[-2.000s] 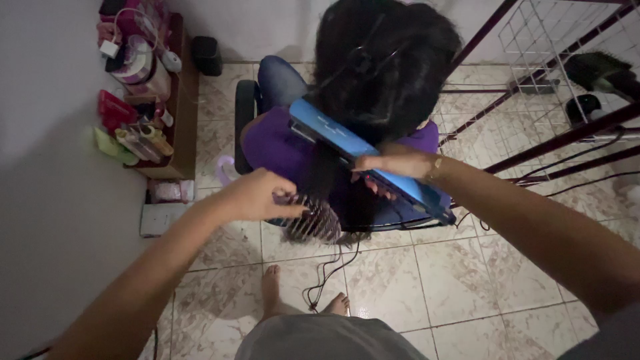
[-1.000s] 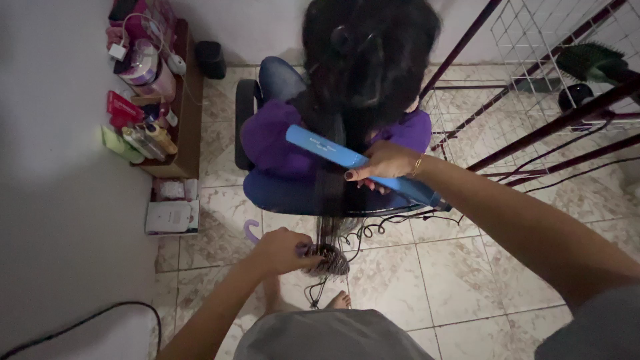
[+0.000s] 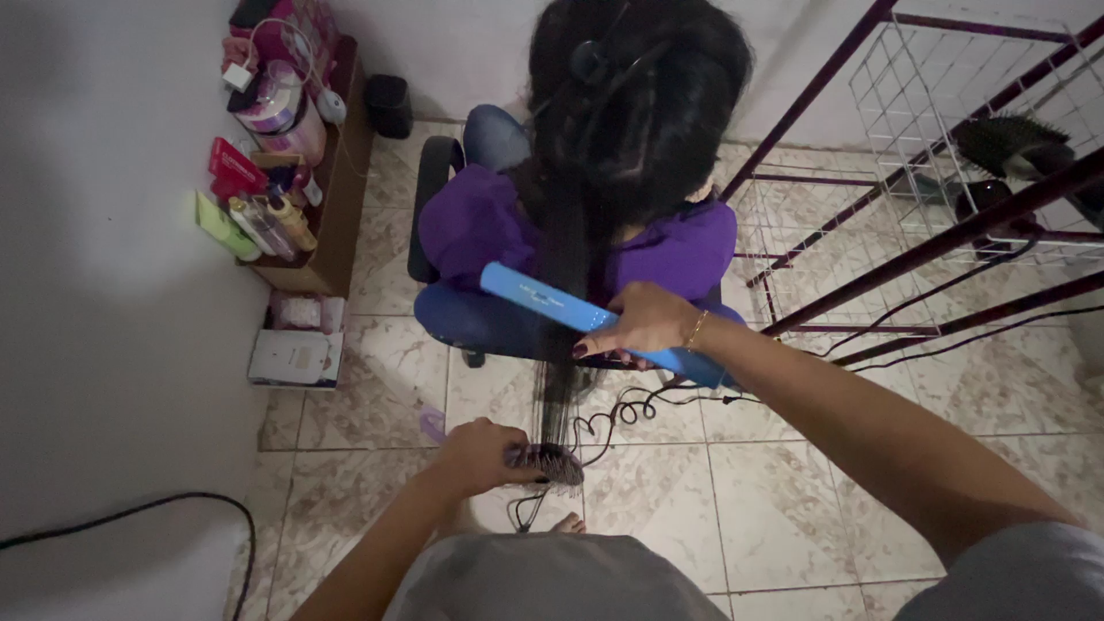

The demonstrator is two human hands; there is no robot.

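A person in a purple top sits with their back to me, and their long dark hair [image 3: 634,112] hangs down over the chair's backrest. My right hand [image 3: 647,323] grips a blue flat iron [image 3: 543,297], which lies slantwise across the hanging lock of hair. Whether its plates are closed on the lock cannot be told from above. Lower down, my left hand [image 3: 487,457] holds a hair brush [image 3: 556,466] by the thin ends of the same lock. The brush's bristles show; its handle is hidden in my fingers. A dark clip [image 3: 589,62] sits on top of the head.
The blue chair [image 3: 466,319] has a black armrest. Bottles and tubes stand on a brown shelf [image 3: 341,172] at left, with a white box [image 3: 297,358] below. A metal rack [image 3: 914,237] at right holds brushes. Black cords [image 3: 638,405] trail over the tiled floor near the chair.
The flat iron in my right hand has moved down the hair from nearer the head. My left hand and the brush have moved down to the lock's ends, below the chair back.
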